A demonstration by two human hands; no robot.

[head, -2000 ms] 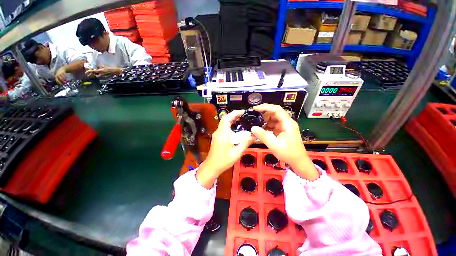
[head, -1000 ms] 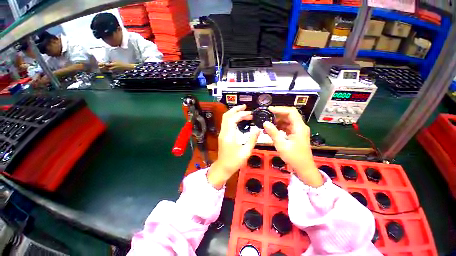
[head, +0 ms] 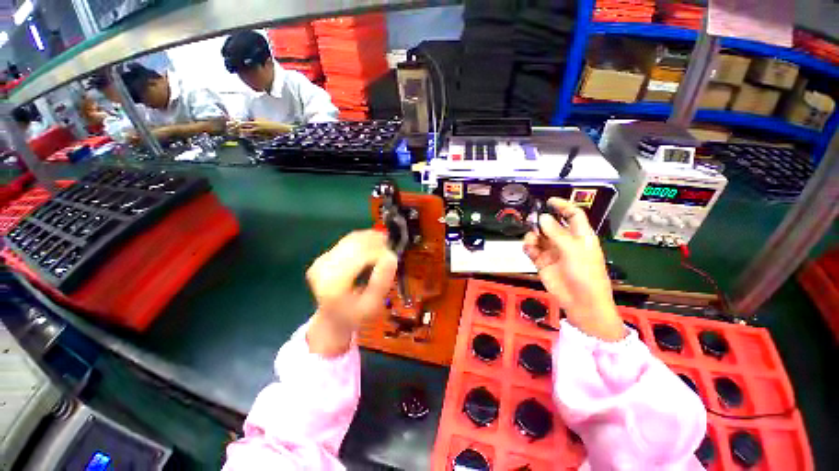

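Note:
My left hand [head: 354, 276], slightly blurred, is curled around the handle place of the toggle press [head: 397, 230]; the red grip is hidden behind the fingers. My right hand [head: 575, 267] is raised before the controller and pinches a small dark round part [head: 545, 219] at its fingertips, partly hidden. The press stands on an orange-brown base plate [head: 446, 313] with a small metal fixture [head: 411, 324] at its front. The red blister tray [head: 612, 448], under my right forearm, holds round black devices [head: 534, 359] in its pockets.
A loose round black part [head: 414, 403] lies on the dark mat before the press. The controller [head: 497, 258] and white power supply [head: 664, 198] stand behind. Black trays on red ones [head: 120, 230] are at left; a metal post [head: 782, 221] is at right. Seated people work across the bench.
My hands have moved apart: the left has gone left and down to the press handle, while the right keeps a dark part, slightly to the right. The view has shifted left.

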